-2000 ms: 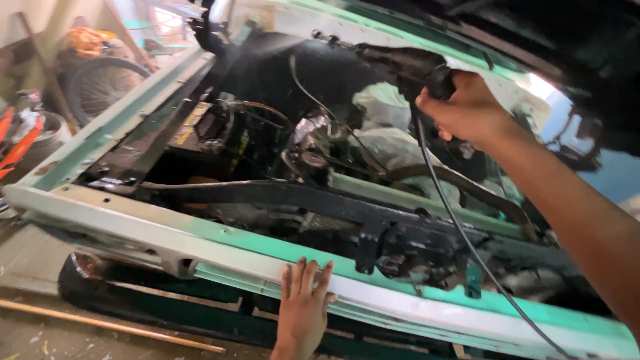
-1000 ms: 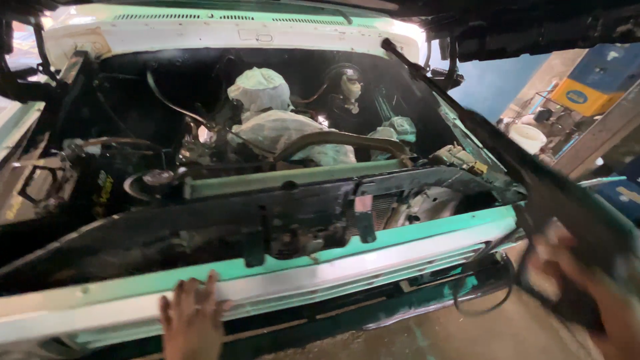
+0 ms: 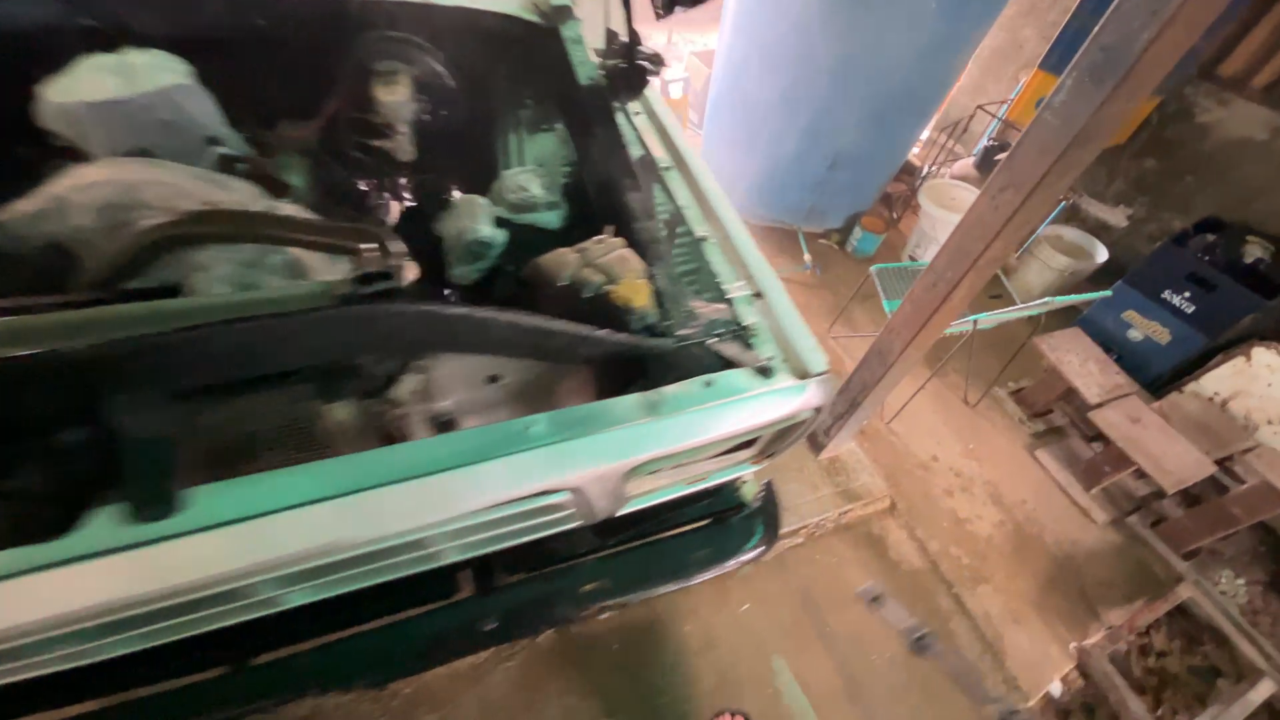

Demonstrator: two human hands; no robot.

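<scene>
Neither of my hands shows in the head view now, and the spray gun is out of sight too. The open engine bay of a vehicle fills the left side, edged by a green and white front panel [image 3: 400, 452]. Inside it, plastic sheeting [image 3: 170, 215] covers part of the engine, with a curved hose [image 3: 250, 226] across it. Wrapped parts [image 3: 475, 238] lie farther right, beside a tan and yellow object [image 3: 595, 275]. A dark bumper [image 3: 640, 560] runs below the front panel.
A metal post [image 3: 1000, 210] slants up near the vehicle's corner. Behind it are a blue panel [image 3: 820, 110], a white bucket [image 3: 940, 215] and a wire-legged rack [image 3: 895, 290]. A dark blue crate [image 3: 1160, 305] and wooden pallets [image 3: 1150, 440] lie at the right.
The view has swung far to the right. My left hand, earlier on the front panel, and my right hand, earlier holding the spray gun with its hose, are out of view.
</scene>
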